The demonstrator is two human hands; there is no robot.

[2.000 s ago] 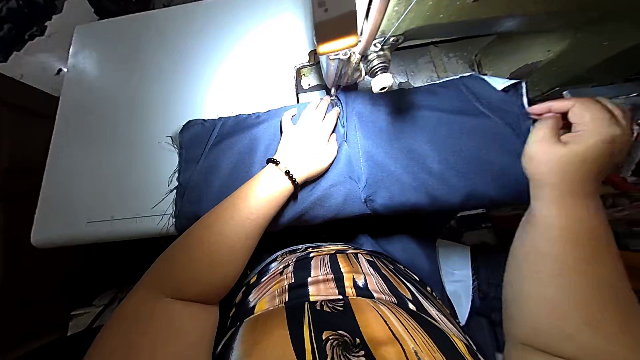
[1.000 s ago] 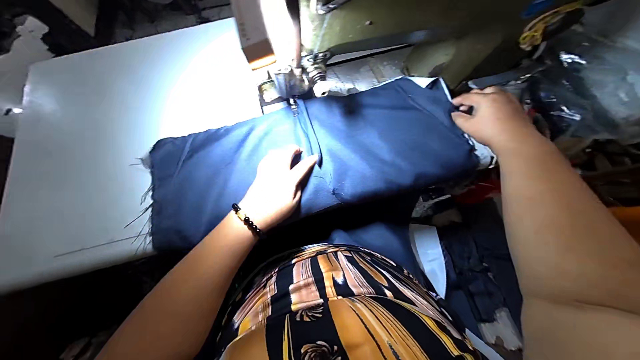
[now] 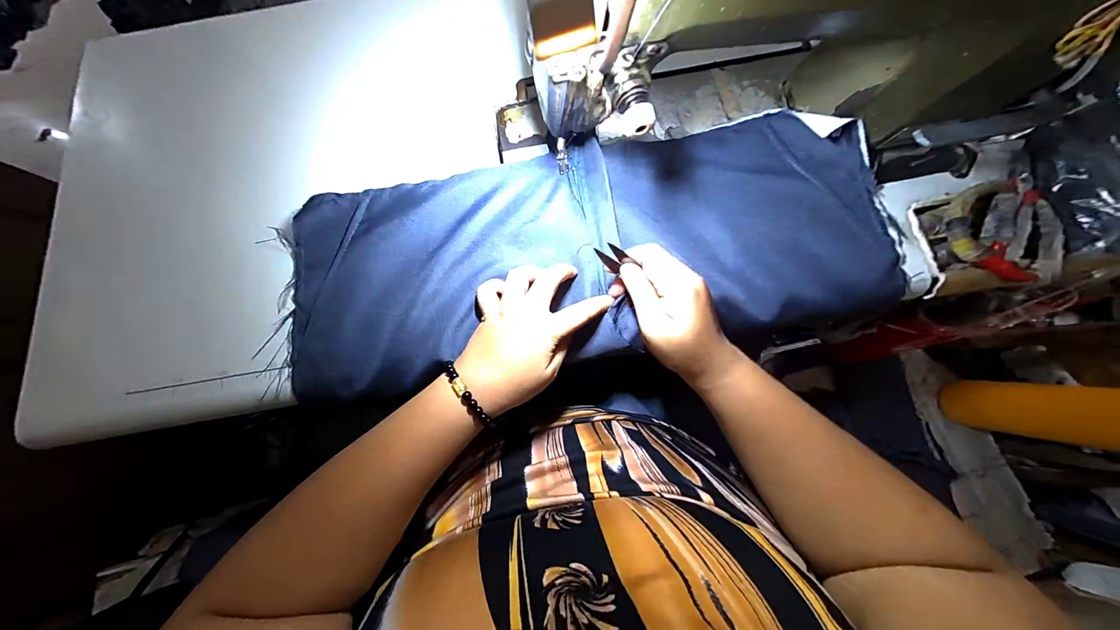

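A navy blue fabric piece [image 3: 420, 262] with frayed ends lies across the bed of a sewing machine, a seam or fold running down its middle. The presser foot [image 3: 563, 157] is at the fabric's far edge, just left of that seam. My left hand [image 3: 525, 337] rests on the cloth left of the seam, its fingers spread and the thumb reaching to the seam. In my right hand [image 3: 669, 306] is a small pair of thread snips [image 3: 617, 257], with the blades apart over the seam. Part of the cloth bunches beside the right fingertips.
The sewing machine head [image 3: 577, 79] stands beyond the fabric. A white tabletop [image 3: 175, 219] extends to the left, with a loose thread [image 3: 206, 381] on it. At the right are clear plastic wrapping [image 3: 1085, 175], an opening with red and yellow parts, and a yellow cylindrical object [image 3: 1032, 415].
My right hand has moved from the fabric's right end to the middle seam and now holds snips. My left hand has come nearer to me than it was two seconds ago.
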